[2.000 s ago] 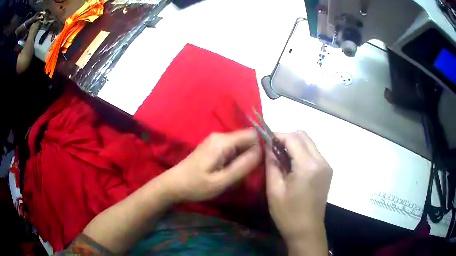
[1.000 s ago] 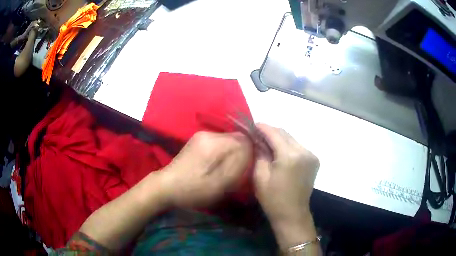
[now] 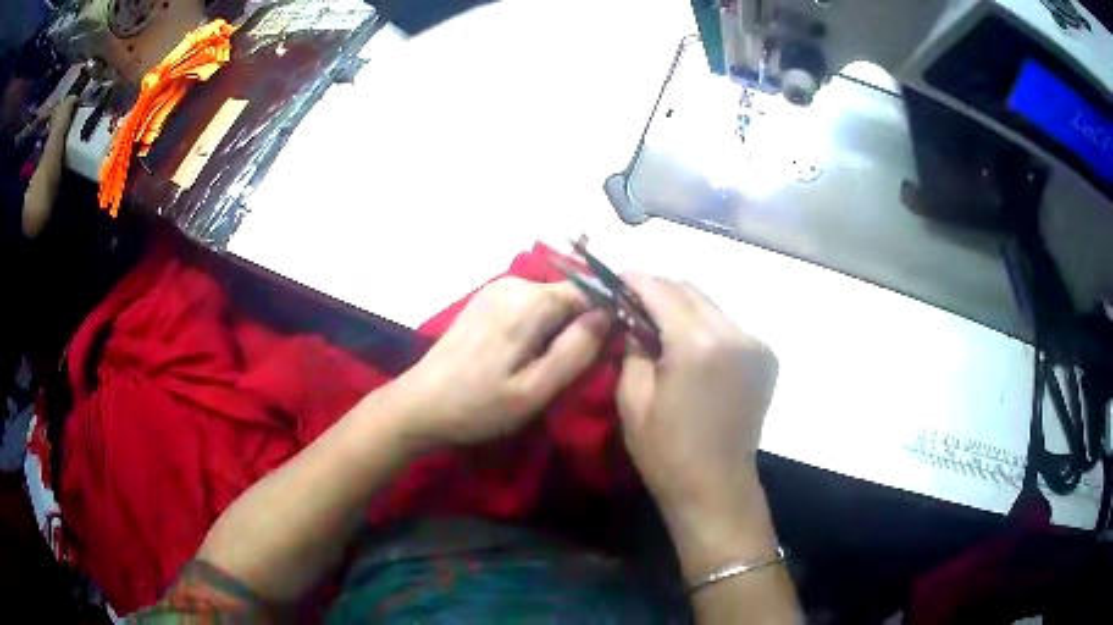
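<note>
The red garment panel [image 3: 574,421] is bunched under and between my hands at the table's front edge, with a small part showing above my left fingers. My left hand [image 3: 507,354] pinches the red cloth. My right hand [image 3: 698,385] holds the dark thread snips [image 3: 620,308], their blades pointing up and left beside my left fingertips. The blade tips are slightly blurred. Whether a thread lies between the blades cannot be told.
The sewing machine head [image 3: 842,49] stands at upper right over the grey machine bed [image 3: 854,208]. A crumpled red garment pile [image 3: 183,415] lies at left. Orange strips [image 3: 159,104] and plastic-wrapped material [image 3: 275,104] are at upper left. Black cables [image 3: 1062,415] hang at right. Another person's arm [image 3: 46,171] shows far left.
The red panel that lay flat on the white table has been drawn back towards me and is now bunched at my hands. The snips stay in my right hand. The view has shifted slightly.
</note>
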